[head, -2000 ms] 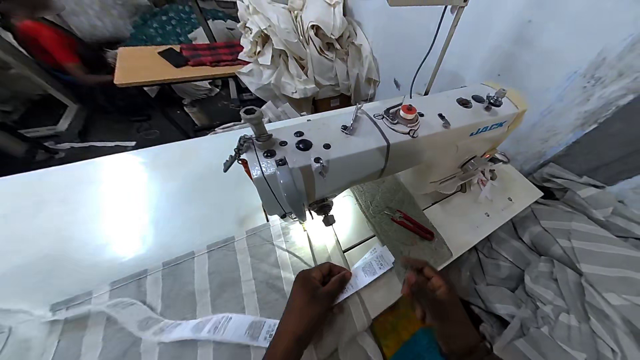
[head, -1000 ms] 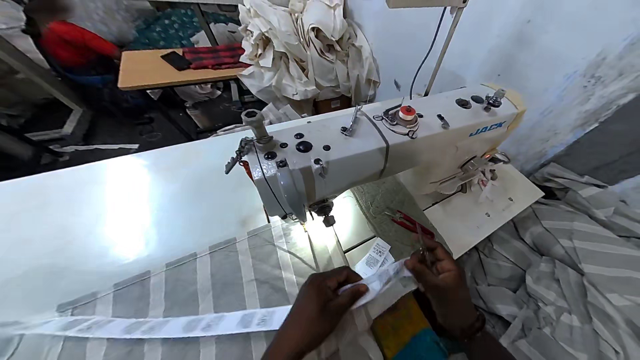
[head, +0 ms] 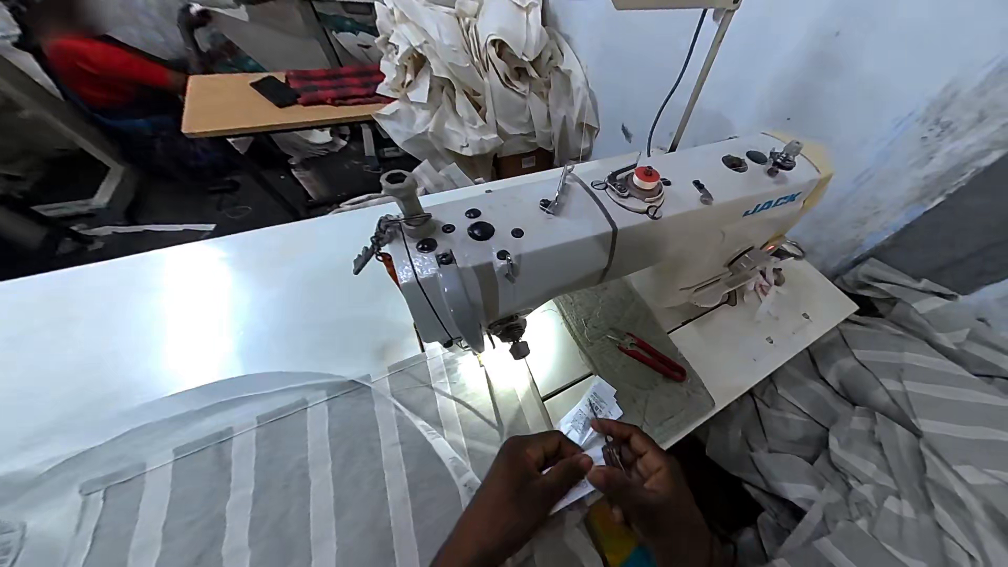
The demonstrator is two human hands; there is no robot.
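White printed fabric labels (head: 592, 405) lie between my hands at the front edge of the sewing table. My left hand (head: 535, 480) pinches the label strip between thumb and fingers. Close against it, my right hand (head: 650, 480) has its fingers closed around something small and dark, probably metal thread snips, partly hidden by the fingers. Beyond my hands is the white sewing machine (head: 543, 252), its lamp lighting the needle area. Grey-and-white striped fabric (head: 276, 472) lies flat at the left, reaching under the needle. Red-handled thread snips (head: 650, 357) rest on the grey-green pad under the machine arm.
More striped fabric (head: 874, 425) is heaped at the right. Behind the machine stand a pile of cream cloth (head: 488, 79) and a wooden table (head: 236, 106) with red-black checked cloth (head: 335, 85). A person in red (head: 102, 71) sits at the far left. A wall borders the right.
My right hand has come in beside my left hand at the labels. The long label strip that stretched left across the striped fabric now curves differently, with a loose end trailing near my left hand.
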